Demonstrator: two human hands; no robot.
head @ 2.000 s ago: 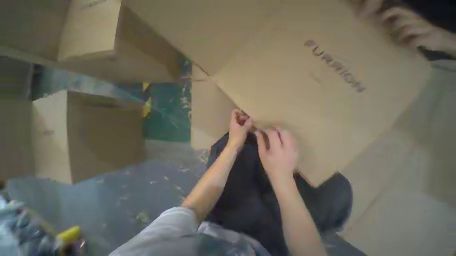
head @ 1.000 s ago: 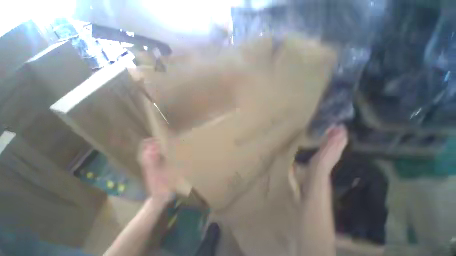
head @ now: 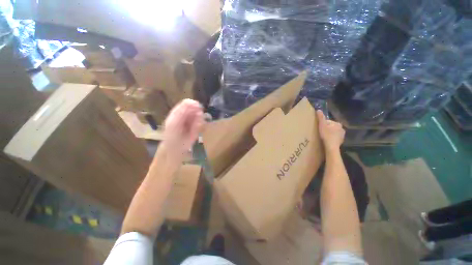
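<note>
A brown outer carton (head: 259, 181) with black FURRION print stands tilted in front of me, its top flaps partly raised and a notch cut along one edge. My right hand (head: 331, 132) holds the carton's upper right edge with the fingers on the rim. My left hand (head: 186, 121) is beside the upper left corner of the carton, blurred; whether it touches the carton is unclear. The carton's inside is mostly hidden by its flaps.
A tall brown carton (head: 77, 140) stands at left, and a smaller brown box (head: 183, 194) is behind my left forearm. Film-wrapped pallet loads (head: 274, 57) stand ahead. Flattened cardboard (head: 409, 186) lies at right, near another person's feet (head: 427, 227).
The view has lifted from the flat FURRION panel to the pallets. The carton now stands upright and tilted. My hands have moved apart from their pinch at its edge to either side of it.
</note>
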